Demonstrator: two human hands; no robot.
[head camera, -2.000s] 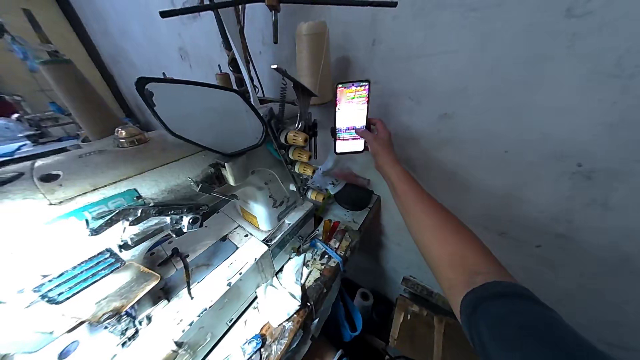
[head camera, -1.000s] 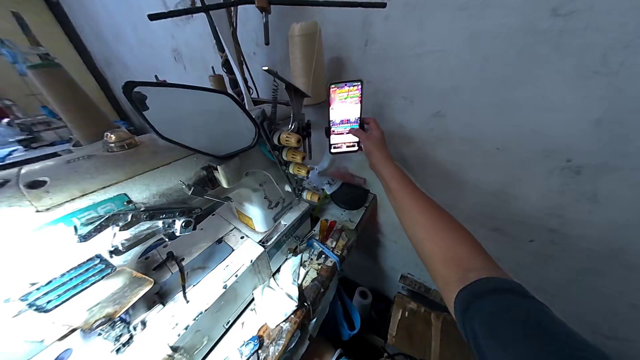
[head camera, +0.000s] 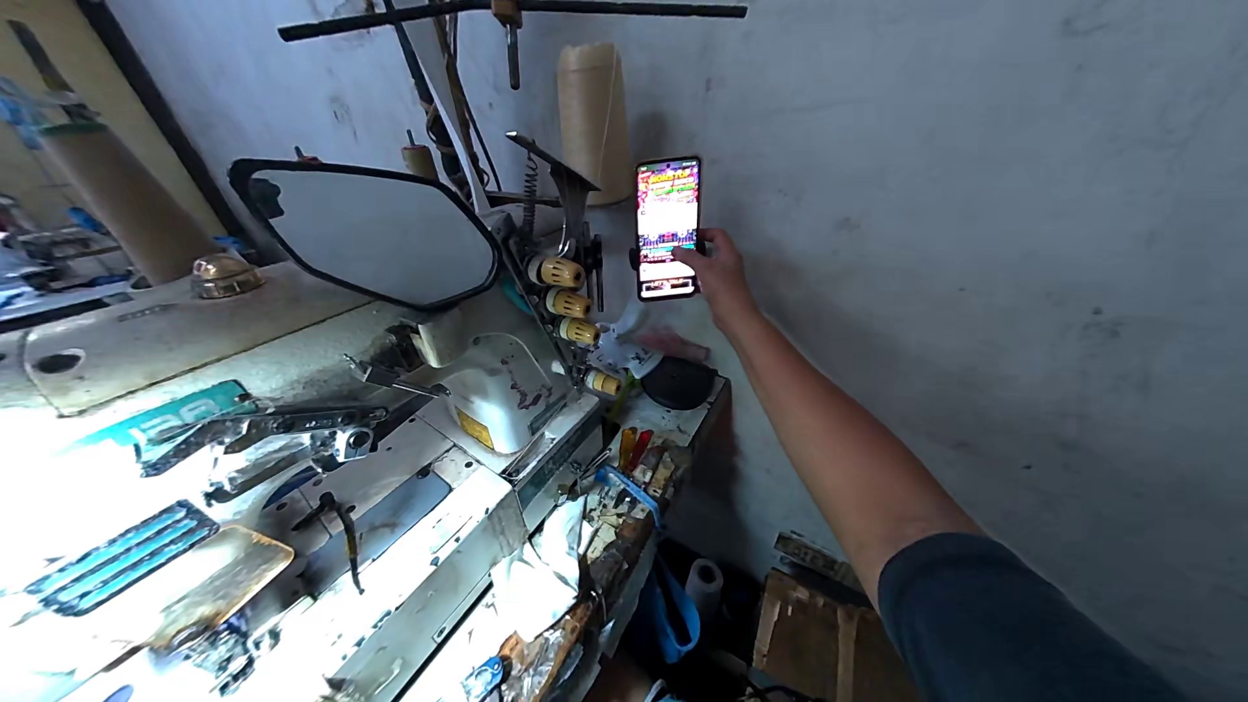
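My right hand (head camera: 720, 270) is at the right edge of an upright smartphone (head camera: 668, 229) with a lit screen, its thumb over the lower part of the screen. The phone stands near the wall, right of a brown cone (head camera: 595, 122); whether something behind it bears part of its weight cannot be told. My left hand is out of view. Left of the phone is an industrial sewing machine (head camera: 507, 390) with yellow tension knobs (head camera: 567, 303) and a black-framed mirror (head camera: 375, 234) above its body.
A black round object (head camera: 678, 382) lies on the table corner beside a plastic bag. White cloth (head camera: 546, 570), tools with red and orange handles (head camera: 636, 448) and scraps cover the table's edge. A blue strap (head camera: 675, 609) hangs below; a wooden box (head camera: 829, 639) stands by the wall.
The picture on the phone's screen has changed. My right hand stays at the phone's right edge.
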